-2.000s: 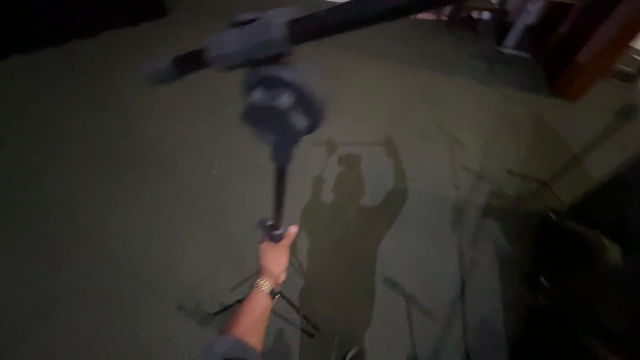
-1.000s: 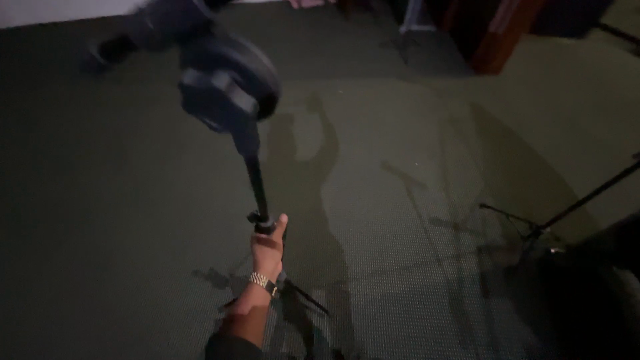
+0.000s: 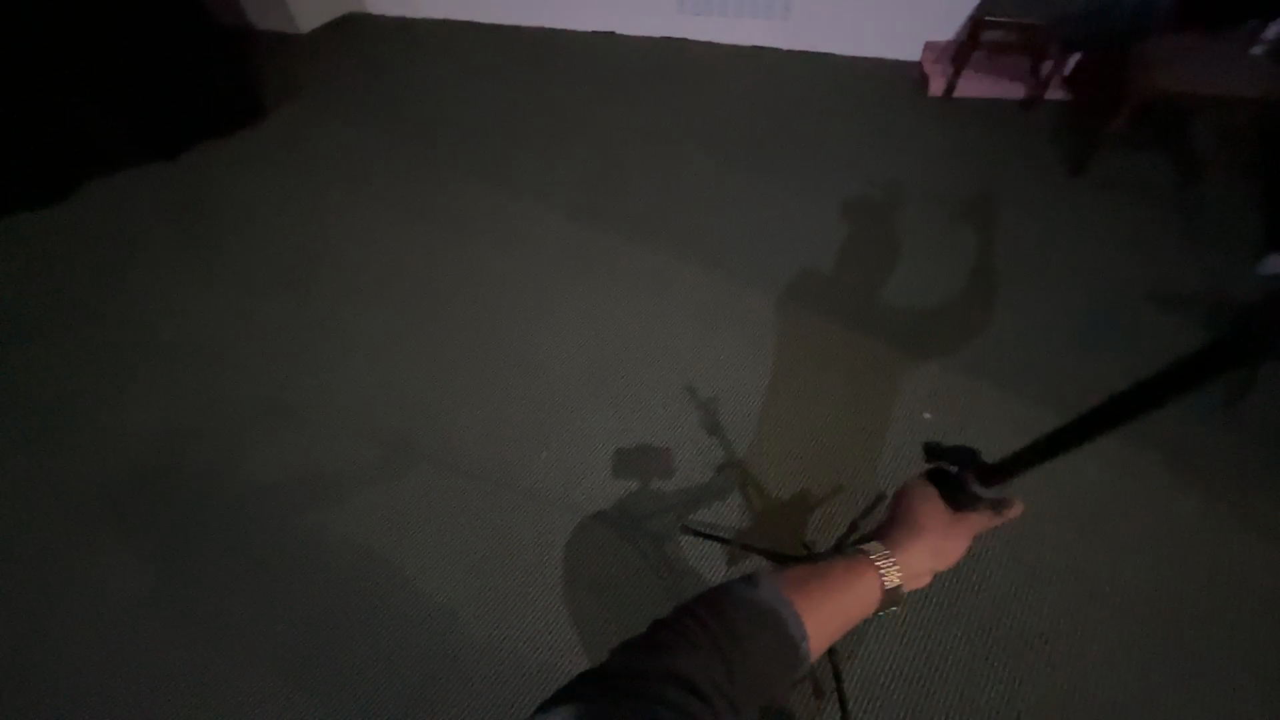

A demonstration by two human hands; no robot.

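Note:
My left hand (image 3: 940,525), with a metal-band watch (image 3: 885,575) on the wrist, reaches in from the bottom and is closed around a black stand pole (image 3: 1110,425) just below its collar and knob. The pole slants up to the right and runs out of the frame. Dark tripod legs (image 3: 745,543) spread low over the floor behind my forearm, partly hidden by it. My right hand is not in view.
Grey-green carpet (image 3: 450,350) covers the floor, with shadows of a person and of stands on it. A white wall (image 3: 600,15) runs along the back. Dark wooden furniture (image 3: 1010,30) stands at the upper right. A black mass (image 3: 110,90) fills the upper left.
The view has swung a good deal. The stand's upper joint and cross arm, in view before, are out of the frame. The pole now leans right, with my left hand still around it.

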